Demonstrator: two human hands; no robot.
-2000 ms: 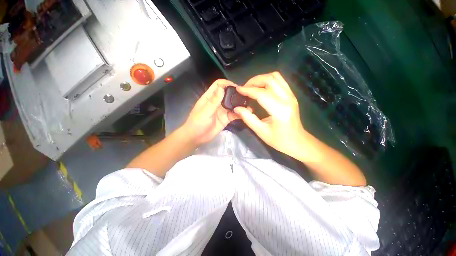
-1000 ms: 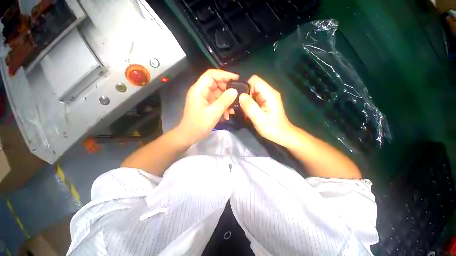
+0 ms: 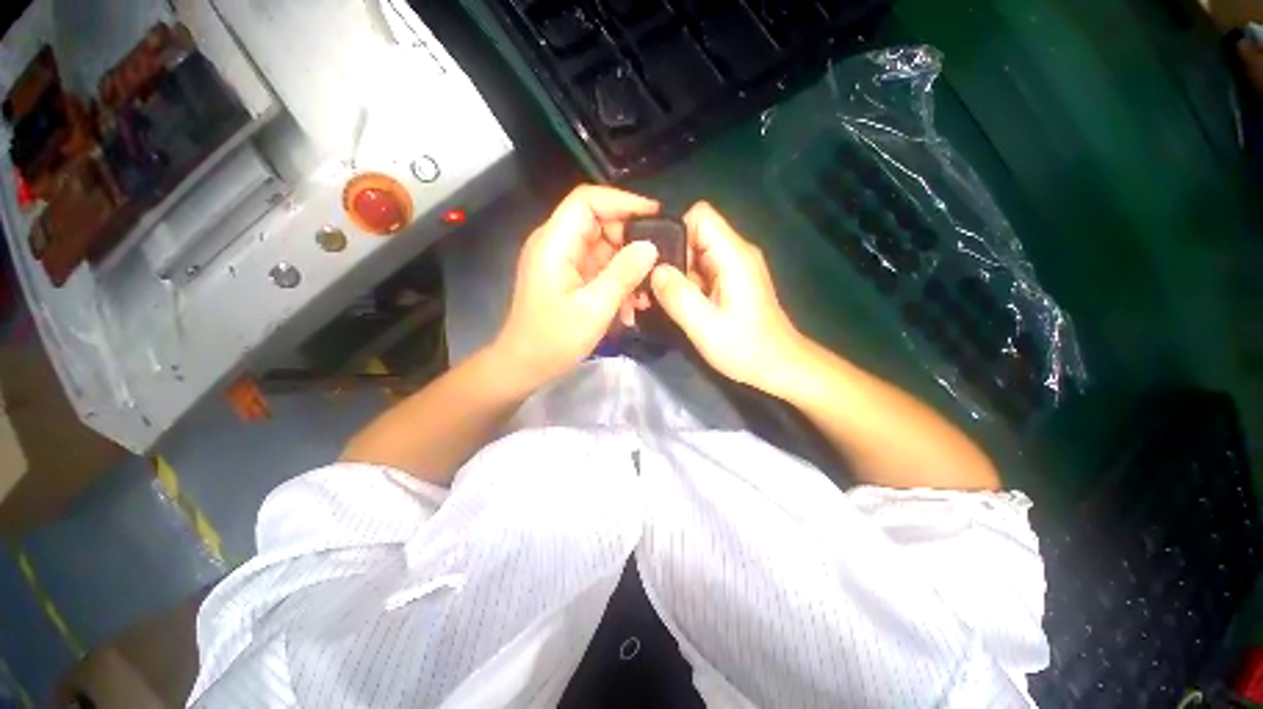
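A small black squarish housing [image 3: 661, 238] is held between my two hands in front of my body, over the gap between the machine and the green bench. My left hand [image 3: 571, 284] grips its left side, with the thumb on its near face. My right hand [image 3: 730, 298] grips its right side, with the thumb at the lower edge. The fingers hide parts of its edges and its underside.
The white press machine [image 3: 457, 104] stands at left with a reddish-brown fixture [image 3: 166, 111], an orange-red knob [image 3: 377, 204] and small buttons. A black blister tray [image 3: 651, 83] lies ahead. Clear plastic film [image 3: 956, 236] covers dark items on the green bench. A black tray [image 3: 1157, 554] is at lower right.
Both hands have shifted their grip and turned the housing since the earliest frame. On the machine, the reddish-brown fixture has moved toward me over the white plate.
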